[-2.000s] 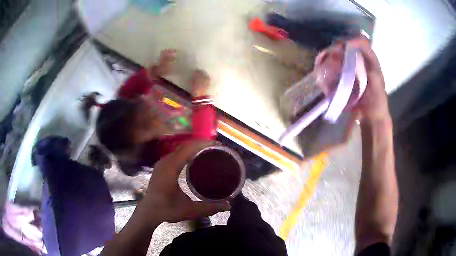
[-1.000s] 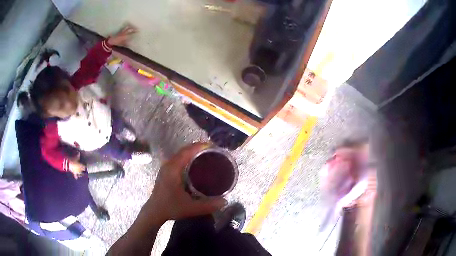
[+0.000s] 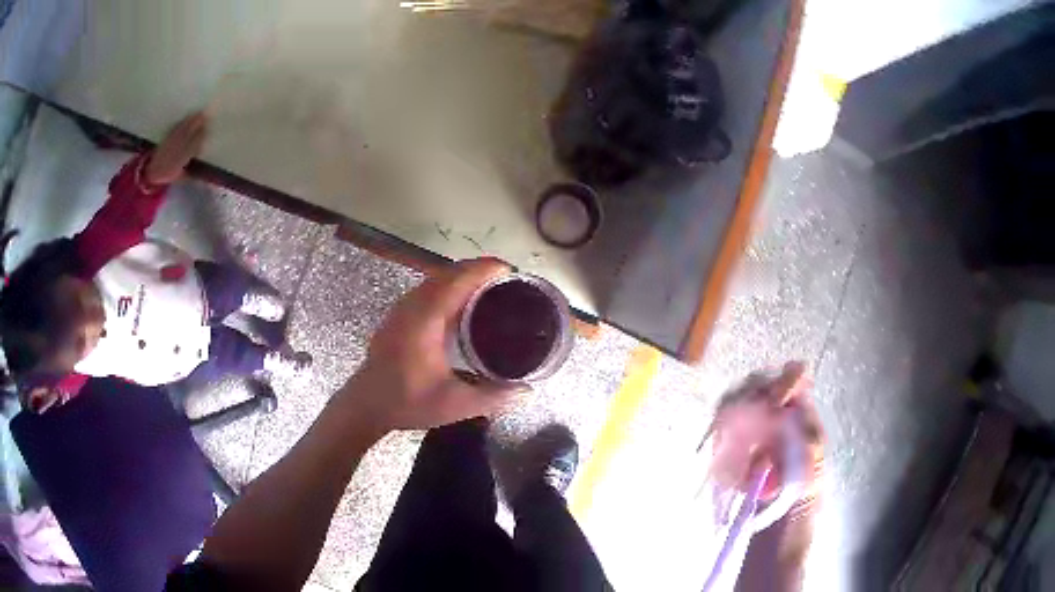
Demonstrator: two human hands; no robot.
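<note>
My left hand (image 3: 434,347) is closed around a clear round bottle (image 3: 516,330) with its mouth open upward. Dark red-brown liquid shows inside. The bottle is held over the table's front edge. My right hand (image 3: 769,434) is at the lower right, low over the floor, blurred and overexposed. It holds the pale lid's lilac loop (image 3: 740,523), which hangs below the fingers; the lid's round top cannot be made out.
A pale table (image 3: 382,150) with a brown edge bears a dark round pot (image 3: 636,98) and a small round cup (image 3: 568,216). A child (image 3: 145,312) sits on a dark blue chair (image 3: 116,474) at left, one hand on the table. A yellow line (image 3: 613,428) crosses the speckled floor.
The bottle has moved up and slightly right, to the table edge. My right hand has dropped from above the table to the lower right. The packet-like item near it is no longer seen.
</note>
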